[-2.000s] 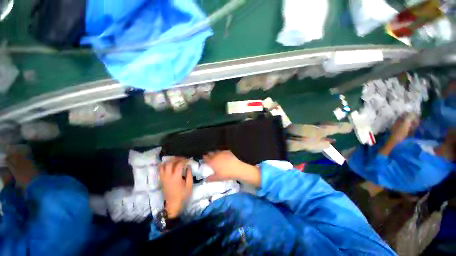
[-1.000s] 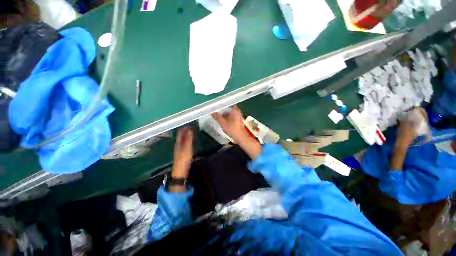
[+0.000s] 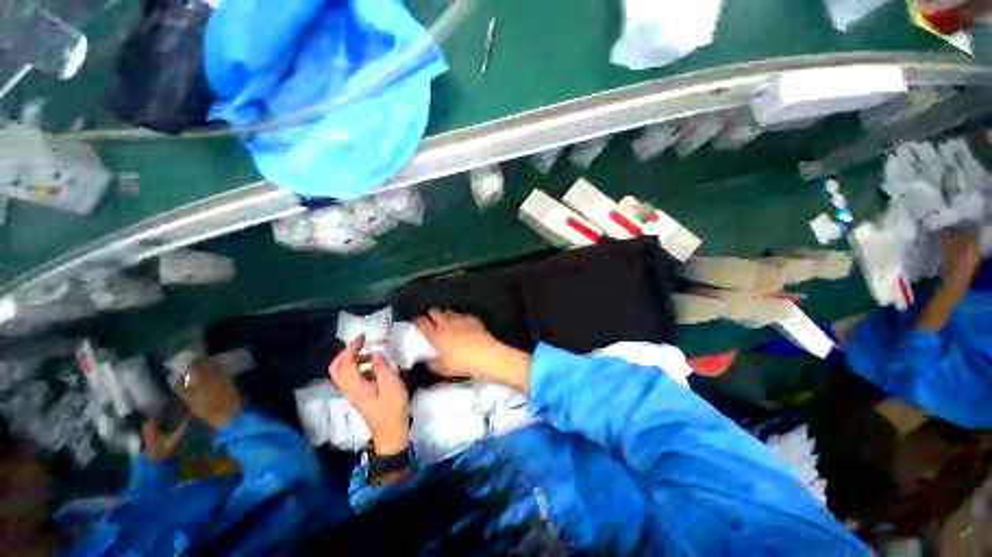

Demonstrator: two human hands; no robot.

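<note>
The black tray (image 3: 582, 299) lies in front of me. My left hand (image 3: 375, 397), with a dark wristband, is over the tray's left part, its fingers closed around a small white wrapped unit. My right hand (image 3: 462, 346) is just right of it, its fingers closed on another white wrapped unit (image 3: 409, 346); blur hides the exact grip. A further white wrapped unit (image 3: 363, 324) lies above my left fingertips. More white wrapped units (image 3: 451, 416) lie along the tray's near side, partly under my hands and sleeve.
White boxes with red ends (image 3: 560, 220) lie beyond the tray. Beige inserts (image 3: 751, 288) are to its right. A silver rail (image 3: 566, 114) edges the upper shelf, where a blue cloth (image 3: 326, 98) hangs over. Other workers' hands (image 3: 207, 392) are at left and right.
Both my hands have come back from near the rail, where the right was at a white box, to the wrapped units over the tray. The view has shifted and turned.
</note>
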